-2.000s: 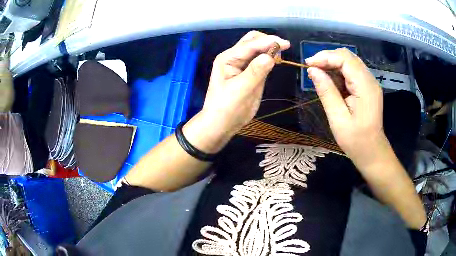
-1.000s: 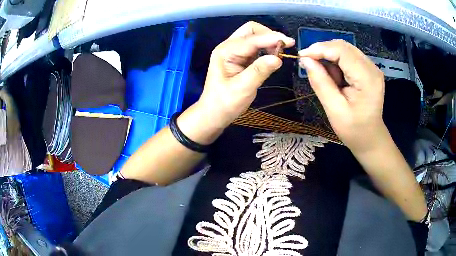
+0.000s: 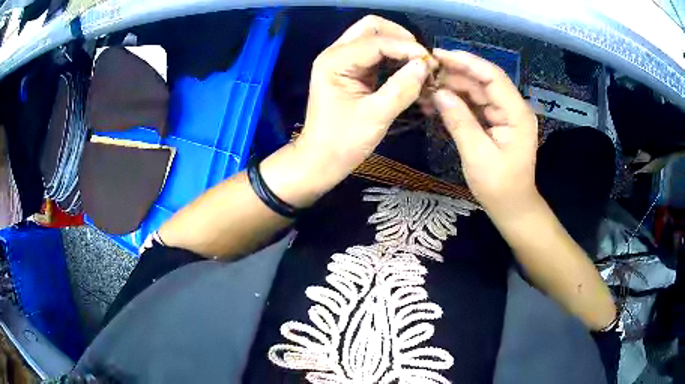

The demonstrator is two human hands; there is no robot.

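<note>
My left hand (image 3: 345,97) and my right hand (image 3: 488,124) are raised together below the table edge, fingertips nearly touching. Between them is a small brown tab (image 3: 436,73), blurred and partly covered by the fingers. My left thumb and index finger pinch a tiny orange-brown bit at its left, which looks like a cord end. My right fingers are around the tab. A bundle of thin brown cords (image 3: 409,178) lies across the lap behind my wrists.
The white table edge (image 3: 315,20) with a ruler strip curves along the top. At left are stacked brown rounded panels (image 3: 124,184) and a blue plastic crate (image 3: 214,124). A blue-topped object and a white strip with black marks are beyond my right hand.
My right hand has moved left to my left hand, and the stretch of cord between them no longer shows. The tab now shows at my right fingers. The whole view has shifted slightly.
</note>
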